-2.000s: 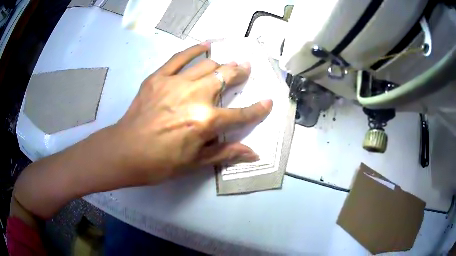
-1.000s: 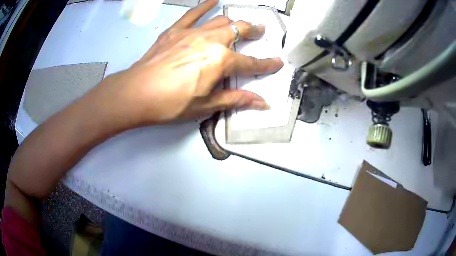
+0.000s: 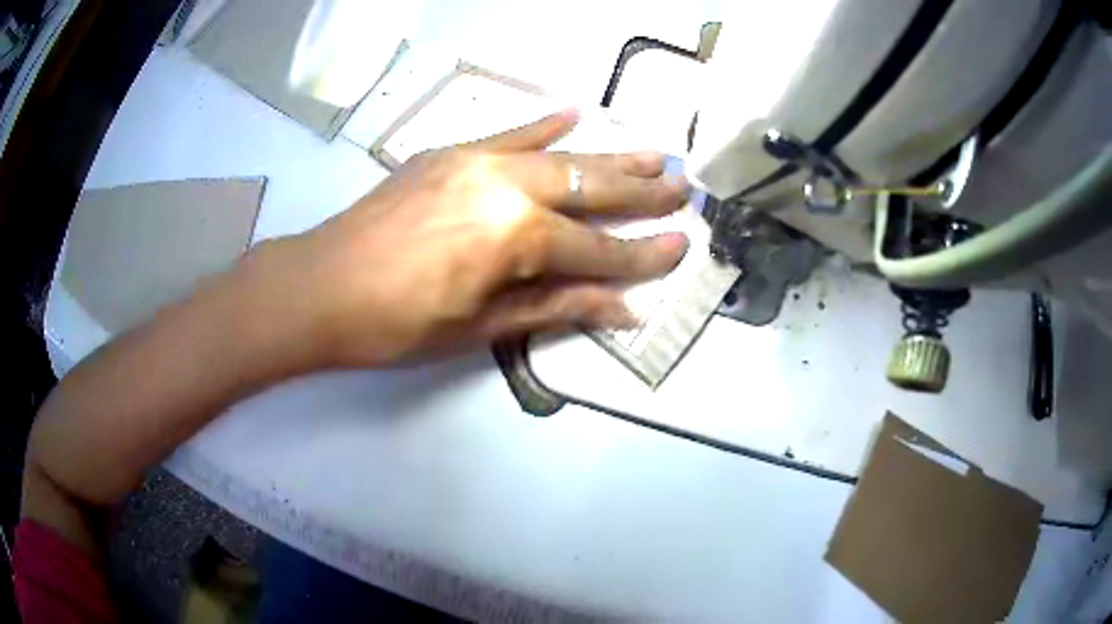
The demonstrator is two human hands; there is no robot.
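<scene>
My left hand (image 3: 488,250) lies flat, fingers apart, pressing on a white template (image 3: 445,120) on a beige fabric piece (image 3: 668,347). The hand hides the middle of both. The piece lies turned diagonally, one corner toward the table's front, its right edge beside the presser foot (image 3: 722,232). The foot is small and dark, and the needle is hard to make out. The sewing machine head (image 3: 829,73) rises above it at the right. My right hand is not in view.
A beige piece (image 3: 159,238) lies at the left, partly behind my forearm. Other beige pieces (image 3: 262,55) lie at the far left. Brown pieces (image 3: 939,524) lie at the lower right. A cream knob (image 3: 918,363) and a slim black item (image 3: 1040,354) are at the right.
The fabric and template first moved away from me along the presser foot, then turned diagonally under my left hand. Beige pieces at the far side have shifted more into view.
</scene>
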